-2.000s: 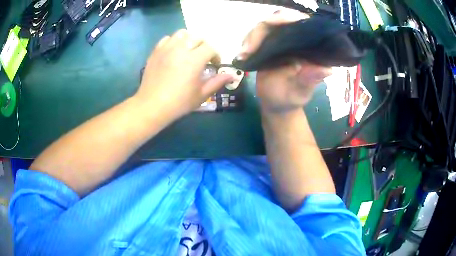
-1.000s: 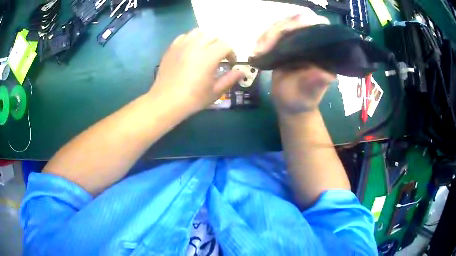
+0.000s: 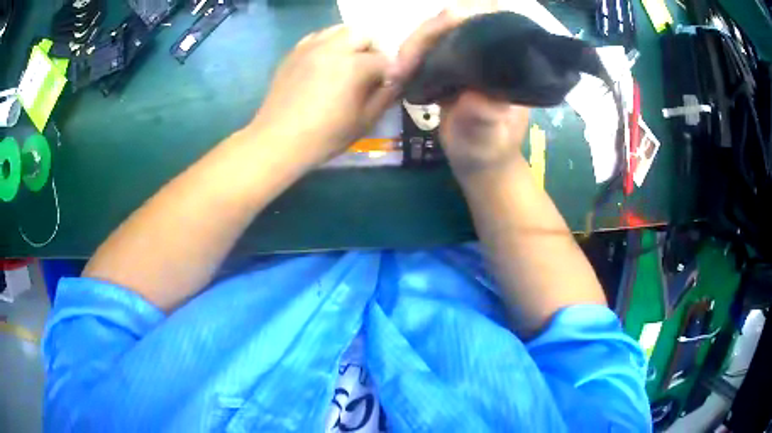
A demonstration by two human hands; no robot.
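An opened phone body (image 3: 423,150) lies on the green mat, with an orange flex cable (image 3: 375,145) over its silver part and a pale rounded camera piece (image 3: 422,115) at its upper right. My right hand (image 3: 484,123) is around a bulky dark handheld tool (image 3: 508,59) with a cord, its narrow end pointing left above the phone. My left hand (image 3: 326,84) is over the phone's upper left, fingers bent together near the tool's tip. Whether my left fingers hold something is hidden.
White paper (image 3: 372,21) lies behind the hands. Black parts (image 3: 199,31) and a yellow-green note (image 3: 42,84) are at the left, with green rolls (image 3: 35,161) below. A red stick (image 3: 633,135) and printed papers lie right. Black trays (image 3: 696,93) stand far right.
The camera view has shifted a little. The tool and my right hand have moved left and up relative to the phone; my left hand has lifted off the camera piece, showing more of the orange cable.
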